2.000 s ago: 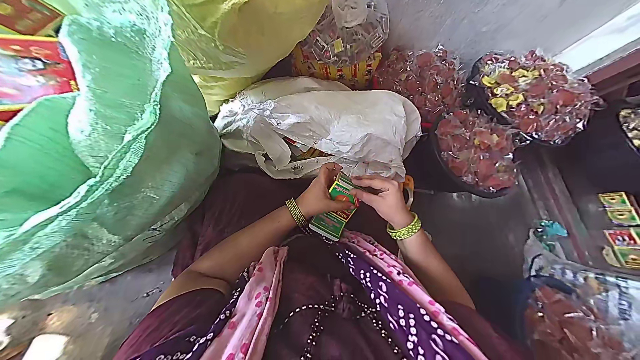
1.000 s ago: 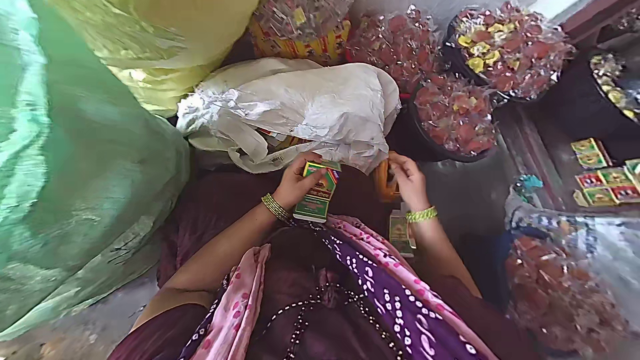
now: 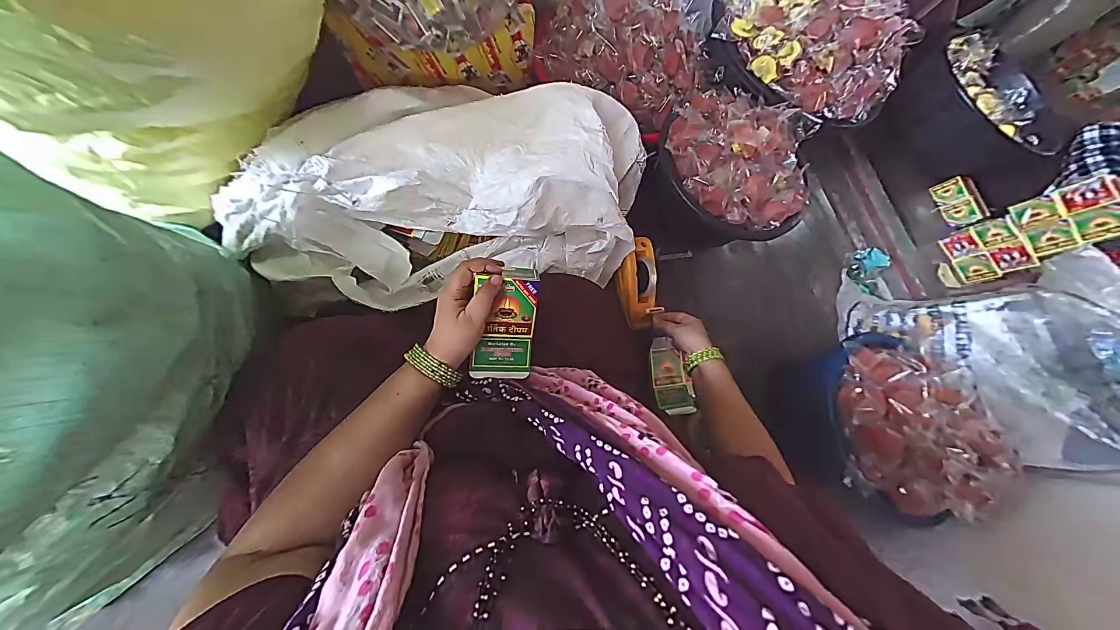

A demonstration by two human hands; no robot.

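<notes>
A small green printed cardboard box (image 3: 505,337) is held upright over my lap by my left hand (image 3: 468,306), thumb on its front. To its right, my right hand (image 3: 682,331) is at the lower end of an orange tape dispenser (image 3: 637,284), fingertips at its cutting edge; whether they hold a bit of tape cannot be told. Another green box (image 3: 672,376) lies just below my right hand, beside my leg. Ahead of my knees rests a white woven sack (image 3: 455,166), its mouth partly showing printed boxes (image 3: 433,241).
Tubs of wrapped reddish pieces (image 3: 739,166) stand ahead and to the right, one with yellow pieces (image 3: 818,52). A blue tub (image 3: 919,437) sits at the right near rows of small boxes (image 3: 997,249). Large green (image 3: 114,376) and yellow (image 3: 166,87) sacks crowd the left.
My right hand has left the box, which it touched two seconds ago, and moved right to the tape dispenser. My left hand has kept hold of the box.
</notes>
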